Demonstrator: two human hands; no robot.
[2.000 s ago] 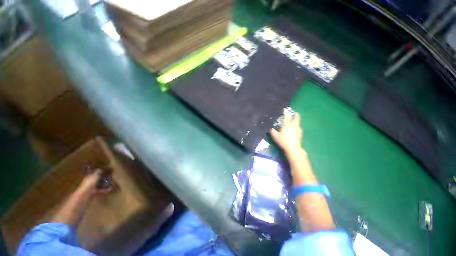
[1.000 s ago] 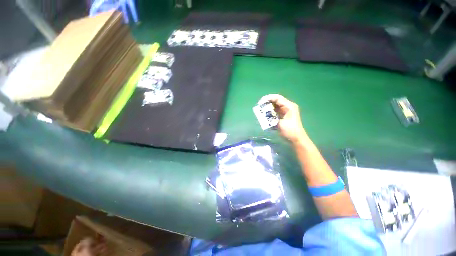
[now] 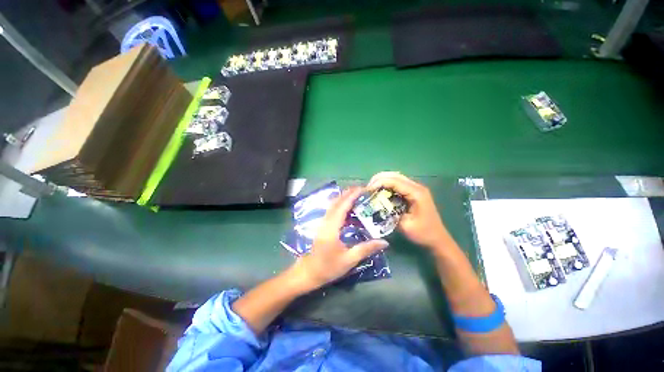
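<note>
My right hand [image 3: 412, 211] holds a power supply board [image 3: 381, 208] just above the bench, components facing up, its pale metal bracket toward me. My left hand [image 3: 336, 243] is beside the board's left side, over the pile of shiny antistatic bags [image 3: 314, 211]; its fingers are spread, with fingertips near the board's edge. Whether the left fingers also pinch a bag is unclear. The bags are partly hidden under my left hand and the board.
Several boards [image 3: 280, 57] line the black foam [image 3: 255, 160]. Cardboard sheets [image 3: 120, 123] stand left by a bright green strip [image 3: 175, 145]. One board [image 3: 544, 111] lies right. The white sheet [image 3: 626, 290] bears two boards and a white strip tool [image 3: 595, 277]. A carton [image 3: 138, 341] is lower left.
My left hand has come up from the carton to the bag pile. My right hand has brought the board down toward the bags. The view has shifted right.
</note>
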